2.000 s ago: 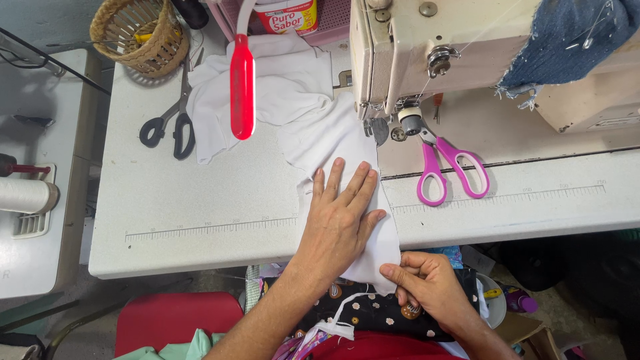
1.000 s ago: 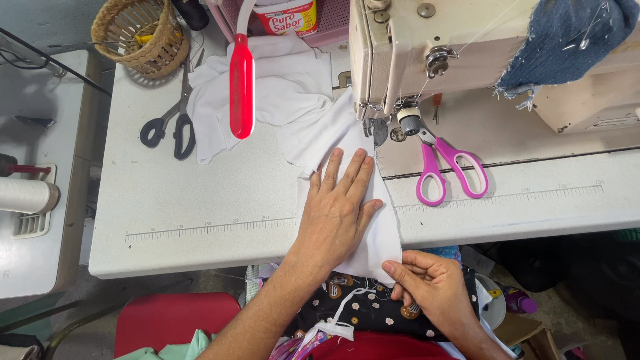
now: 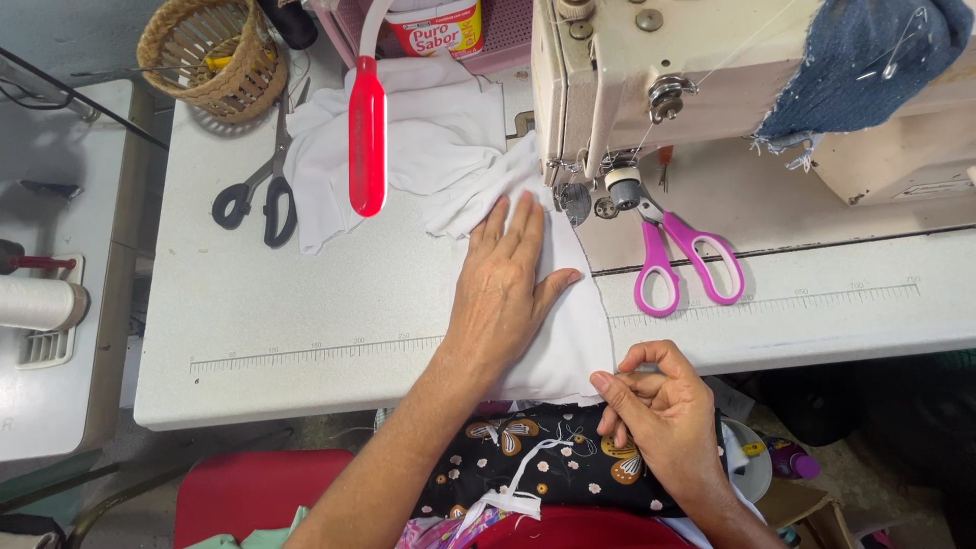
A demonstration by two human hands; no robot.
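White fabric (image 3: 568, 335) lies on the sewing machine table, its upper part bunched and its right edge running up to the presser foot (image 3: 560, 200). My left hand (image 3: 503, 282) rests flat on it, fingers spread, just left of the needle area. The fabric's lower right corner is pinched between thumb and fingers of my right hand (image 3: 648, 396), at the table's front edge. Pink-handled scissors (image 3: 690, 259) lie right of the presser foot. Whether the needle is in the fabric cannot be seen.
Black-handled scissors (image 3: 263, 191) and a wicker basket (image 3: 229, 84) stand at the upper left. A red-ended lamp or rod (image 3: 367, 137) hangs over the fabric. Denim (image 3: 862, 69) with a safety pin drapes the machine head (image 3: 724, 91). Patterned black cloth (image 3: 557, 457) covers the lap.
The white fabric has moved up toward the machine, its lower corner now near the table's front edge. My right hand has moved up with it; my left hand still lies on the fabric.
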